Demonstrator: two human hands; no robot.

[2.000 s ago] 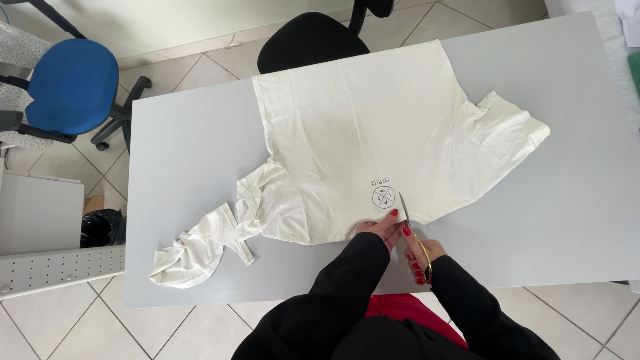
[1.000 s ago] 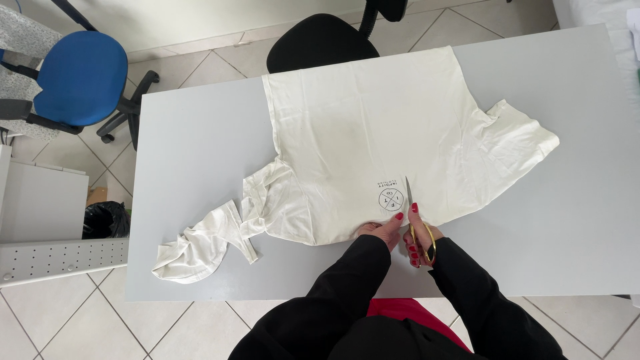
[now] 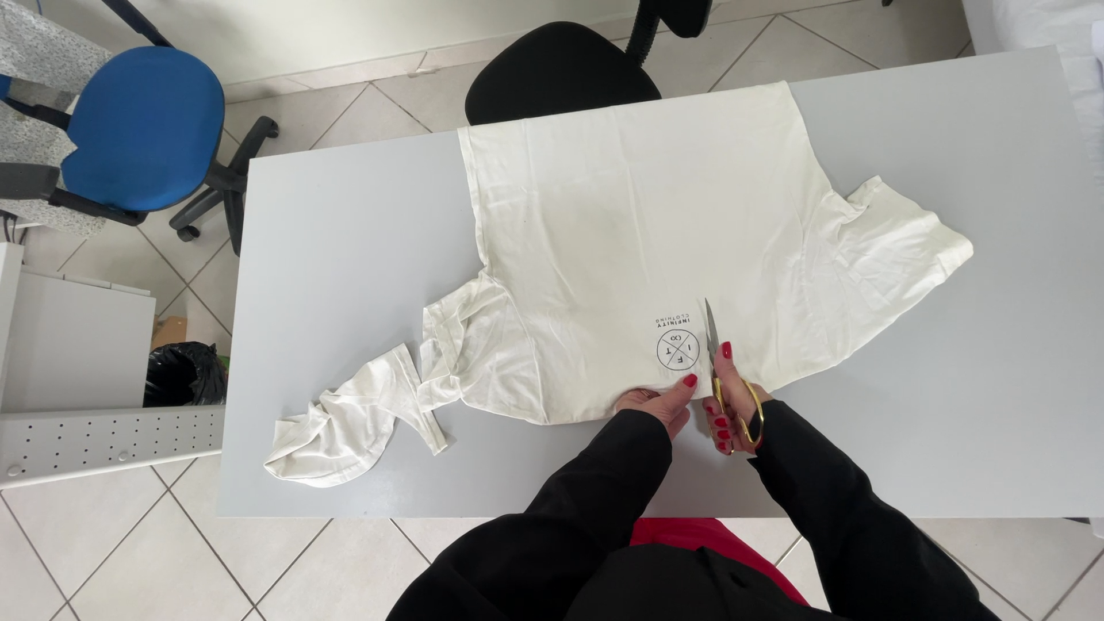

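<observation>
A white T-shirt [image 3: 621,241] lies spread on the grey table, its neck side toward me and a round printed emblem near that edge. My left hand [image 3: 662,404] pinches the shirt's near edge just below the print, thumb on top. In my right hand [image 3: 733,404] are scissors with gold handles [image 3: 757,423]; their blades [image 3: 711,328] point away from me, over the shirt right beside the emblem. Whether the lower blade is under the cloth cannot be told. A separate crumpled piece of white fabric [image 3: 349,423] rests on the left, close to the shirt's left sleeve.
The grey table [image 3: 345,233] reaches beyond the shirt on both sides. Behind it stands a black chair [image 3: 552,78]; a blue swivel chair [image 3: 142,129] is at the far left. A white perforated metal panel [image 3: 103,444] and a black bag [image 3: 183,373] are left of the table.
The scissor blades look nearly closed now, where they stood slightly apart two seconds ago. Both hands stay at the shirt's near edge beside the print.
</observation>
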